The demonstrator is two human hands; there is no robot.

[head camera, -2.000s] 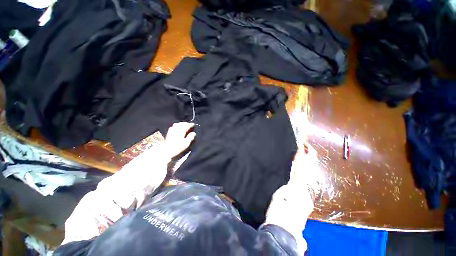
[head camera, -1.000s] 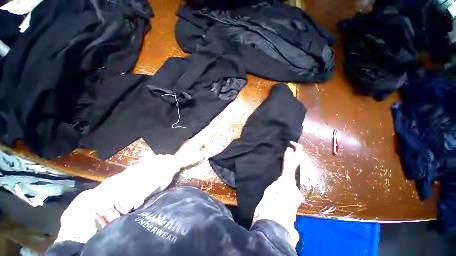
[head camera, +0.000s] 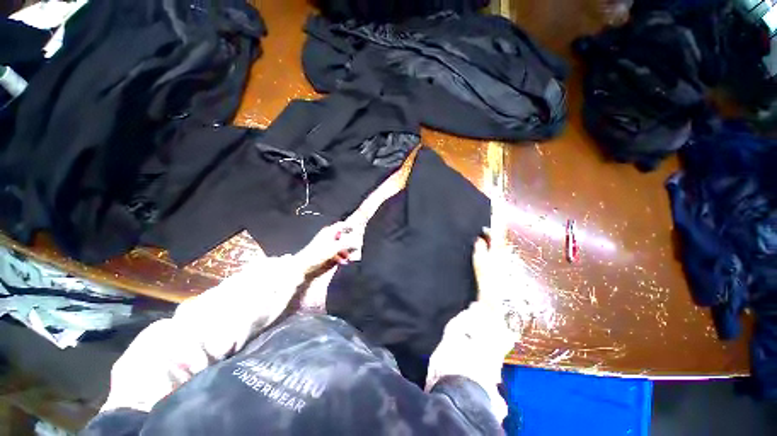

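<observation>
A matte black garment piece [head camera: 409, 247] lies in front of me, its lower end hanging over the table's edge toward my body. My left hand [head camera: 334, 245] holds its left edge. My right hand [head camera: 484, 260] is at its right edge, gripping the cloth; the hand is overexposed, so its fingers are unclear. Another black garment [head camera: 247, 192] lies just beyond my left hand, with a thin pale thread [head camera: 305, 192] on it and a shinier wrinkled opening at its right end.
A large black garment pile [head camera: 111, 111] lies at left, a black bundle [head camera: 451, 72] at far centre. Another bundle [head camera: 643, 94] and navy garments [head camera: 724, 221] lie at right. A small red tool [head camera: 571, 241] lies on the orange-brown table [head camera: 630, 298]. A blue bin [head camera: 579, 400] is below.
The front piece has been drawn apart from the garment beyond and is now spread wider, leftward. My left hand moved right, then back slightly left to its edge. The view has shifted a little.
</observation>
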